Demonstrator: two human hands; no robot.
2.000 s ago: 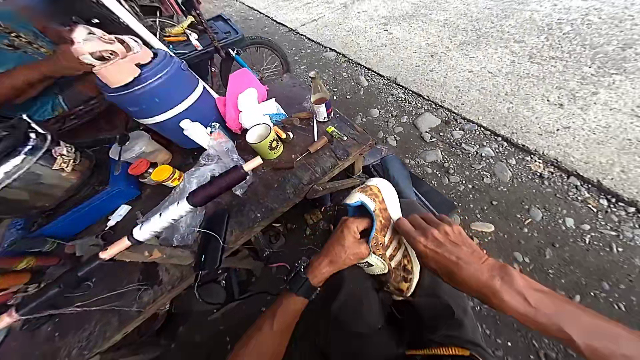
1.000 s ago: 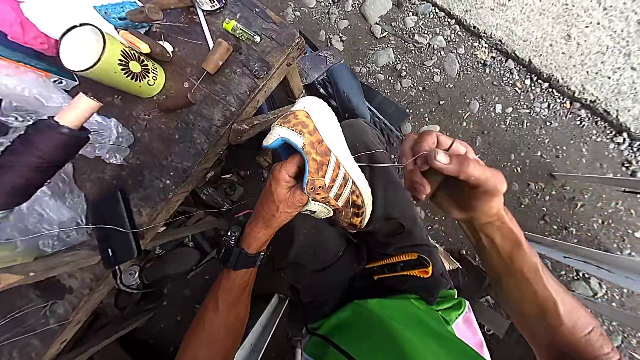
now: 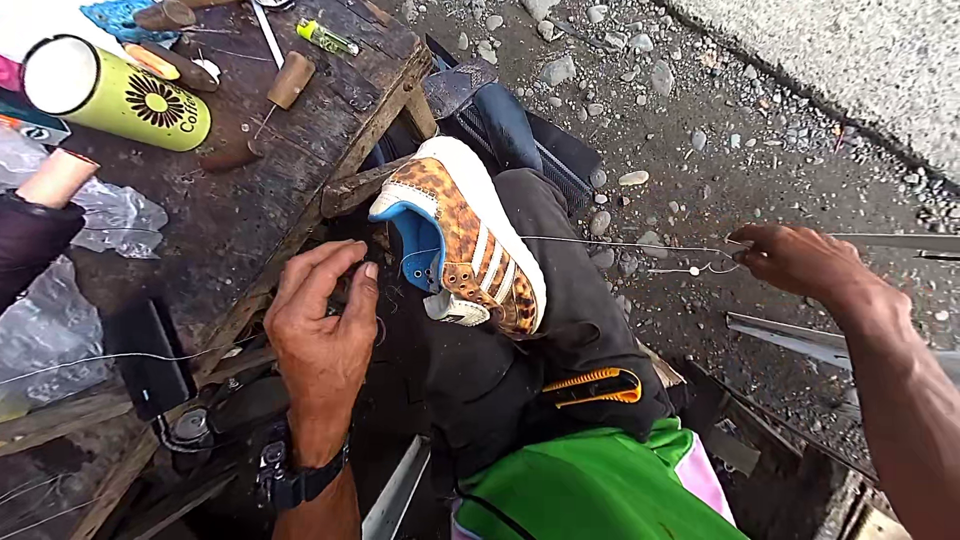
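Observation:
A leopard-print sneaker (image 3: 472, 240) with white stripes, a white sole and a blue lining rests on its side on my dark-trousered knee. Left of its opening is my left hand (image 3: 322, 307), off the shoe, fingers curled and apart; a thin thread runs near it from the left. Out to the right, over the gravel, my right hand (image 3: 795, 262) pinches a white thread (image 3: 622, 243) between its fingertips. That thread stretches from the shoe's sole edge to the hand, and a loose end loops below it.
On the wooden table (image 3: 300, 165) at left are a green mug (image 3: 135, 97), a wood-handled awl (image 3: 291, 80), a lighter (image 3: 327, 36), plastic bags and a thread spool (image 3: 34, 240). A yellow-orange cutter (image 3: 592, 387) lies on my lap. Metal strips project at right and below.
My left hand has let go of the shoe and moved off to its left. My right hand, at the shoe two seconds ago, has drawn away to the right with the thread.

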